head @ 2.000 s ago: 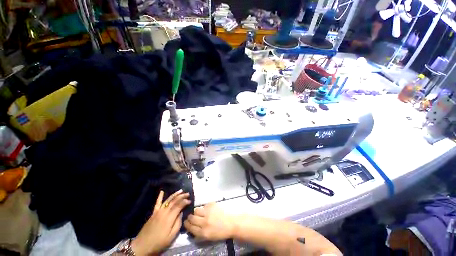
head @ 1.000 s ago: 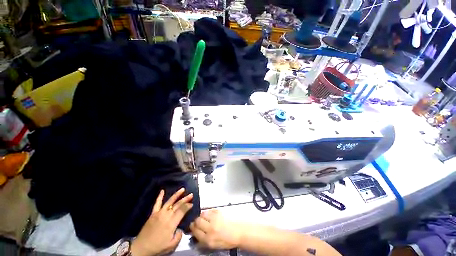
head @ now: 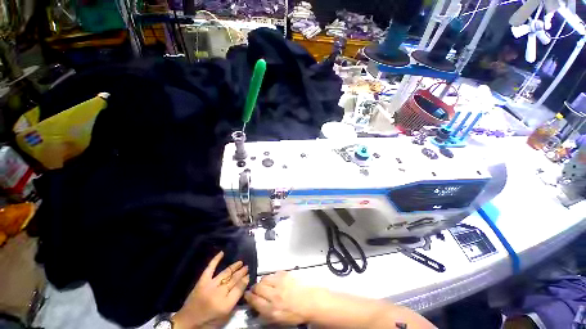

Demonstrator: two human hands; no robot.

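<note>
The dark fabric (head: pixel 148 193) lies in a large heap left of and behind the white sewing machine (head: pixel 334 173), with its right edge running under the needle area (head: pixel 257 228). My left hand (head: pixel 220 289) lies on the fabric in front of the needle, fingers spread, a ring on one finger. My right hand (head: pixel 273 297) is beside it at the fabric's near edge, its fingertips closed on the dark edge. The fingertips of my right hand are partly hidden by the hand itself. The green-handled tool (head: pixel 255 90) stands upright on the machine's left end.
Black scissors (head: pixel 346 250) lie under the machine arm, and a slim black tool (head: pixel 421 258) lies to their right. A blue strip (head: pixel 500 239) crosses the table at the right. A reddish basket (head: pixel 421 112) and thread stand (head: pixel 411 69) are behind. A yellow packet (head: pixel 64 132) is at left.
Compared with two seconds ago, the view has shifted, so the machine appears further right. Both hands remain at the fabric's near edge. My left hand's fingers are slightly closer together than one second ago.
</note>
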